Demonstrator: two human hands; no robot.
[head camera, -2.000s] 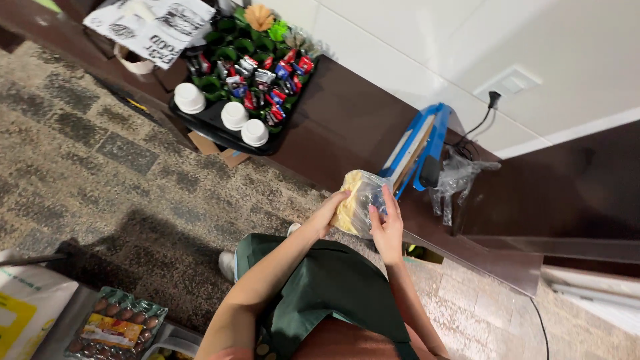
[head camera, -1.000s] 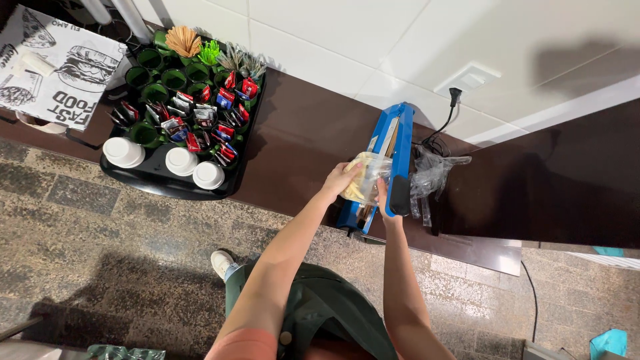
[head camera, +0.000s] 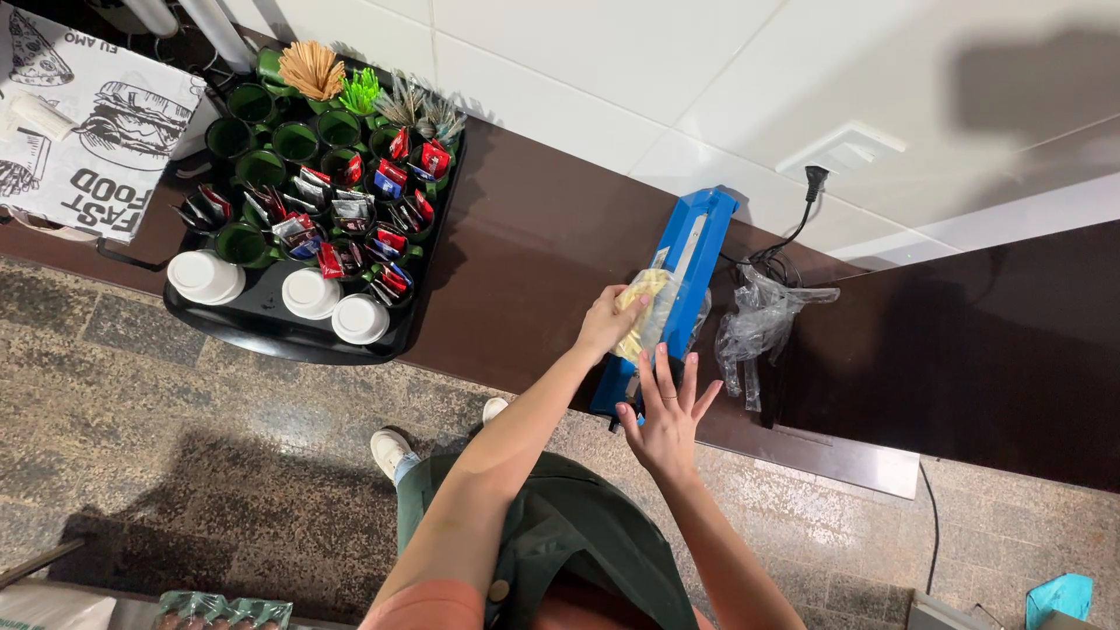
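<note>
A clear plastic bag of pale yellow food is in my left hand, which grips its left side. The bag's right part lies over a blue impulse bag sealer, a long narrow device set slantwise on the brown counter. My right hand, fingers spread, is at the near end of the sealer, over a black part of it; whether the fingertips press there I cannot tell. Crumpled clear plastic bags lie just right of the sealer.
A black tray with green cups, sachets, stirrers and white lidded cups stands on the counter at left, beside a printed fast-food box. A black plug sits in a wall outlet. A dark panel is at right.
The bag has moved from in front of the sealer onto it. My right hand has let go of the bag and spread its fingers at the sealer's near end. The view has shifted.
</note>
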